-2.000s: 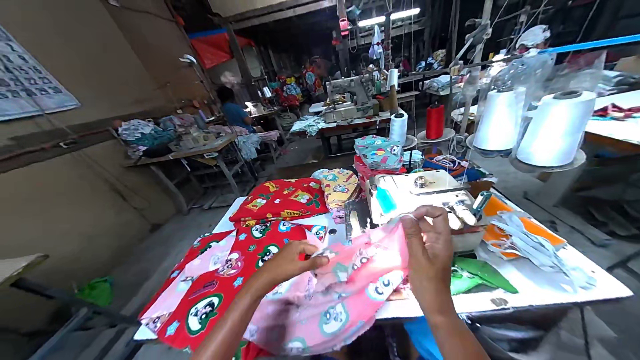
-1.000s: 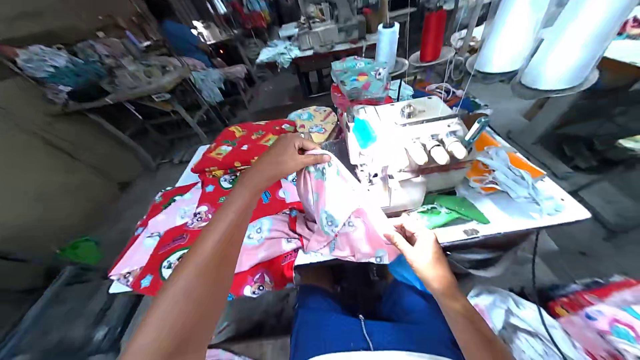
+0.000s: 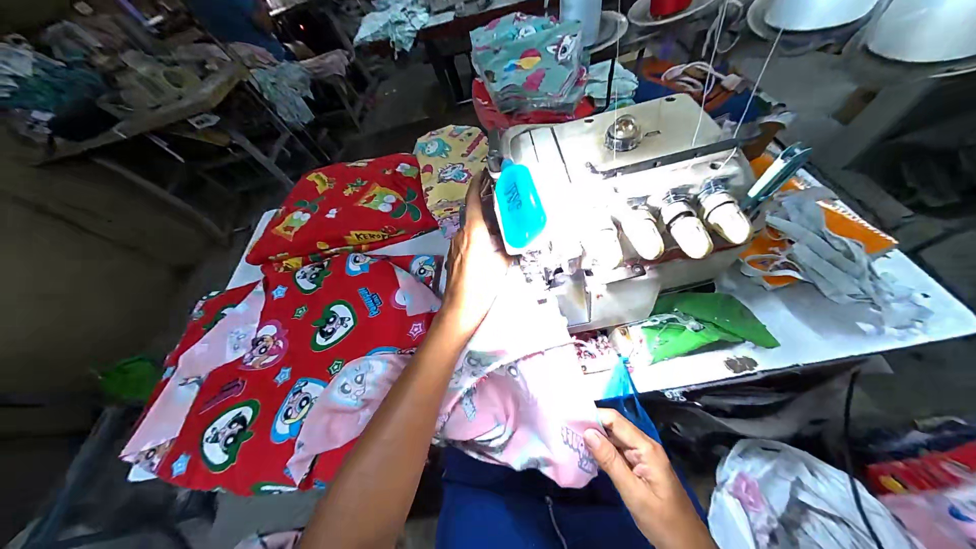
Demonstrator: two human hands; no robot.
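A pink printed fabric piece runs from the needle area of a white overlock sewing machine down over my lap. My left hand lies along the fabric's far left edge beside the presser foot, its fingertips partly hidden behind the machine's blue guard. The near right corner of the fabric is pinched between the thumb and fingers of my right hand. Glare washes out the cloth near the needle. Red printed fabric with pink pieces lies left of my left forearm.
Folded red fabric and yellow printed fabric lie left of the machine. Right of it are green cloth, grey fabric strips and the white table's edge. Thread cones stand behind. A white plastic bag sits at lower right.
The pink fabric, earlier held up between both hands, now reaches the machine's needle area. My left hand has moved forward to beside the presser foot. The view has shifted down toward the machine.
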